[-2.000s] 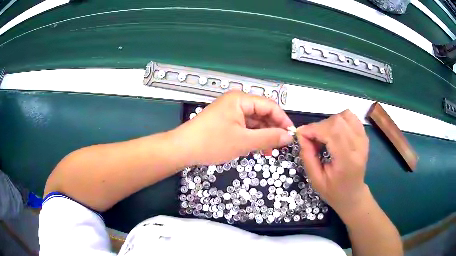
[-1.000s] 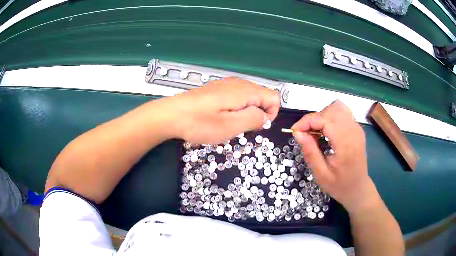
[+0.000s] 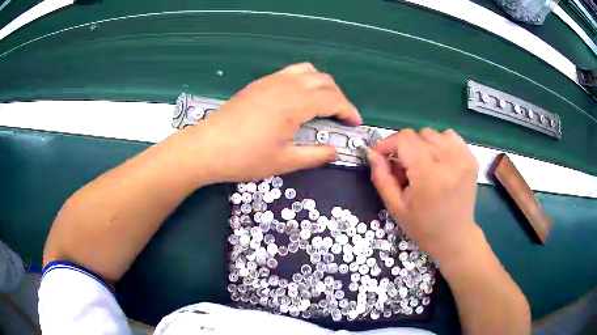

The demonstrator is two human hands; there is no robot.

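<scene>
A silver-grey housing strip [image 3: 313, 138] lies on the white rail at the near edge of the belt, with round discs in its recesses. My left hand [image 3: 281, 124] lies over its middle, thumb on the near side and fingers on the far side, gripping it. My right hand [image 3: 425, 176] is at the strip's right end, with thumb and forefinger pinched by the last disc. A thin piece shows between these fingers, probably the pale stick; its tip is unclear. Loose clear and white discs [image 3: 314, 243] fill much of the black tray [image 3: 327, 185] below.
A reddish-brown wooden block [image 3: 522, 198] lies right of the tray, partly on the white rail [image 3: 78, 118]. Another housing strip [image 3: 514, 109] lies on the green belt [image 3: 163, 49] at the right. A clear plastic bag [image 3: 529, 9] is at the far right.
My left hand has moved from above the tray onto the near housing. My right hand has moved up to its right end. The other housing has travelled right along the belt.
</scene>
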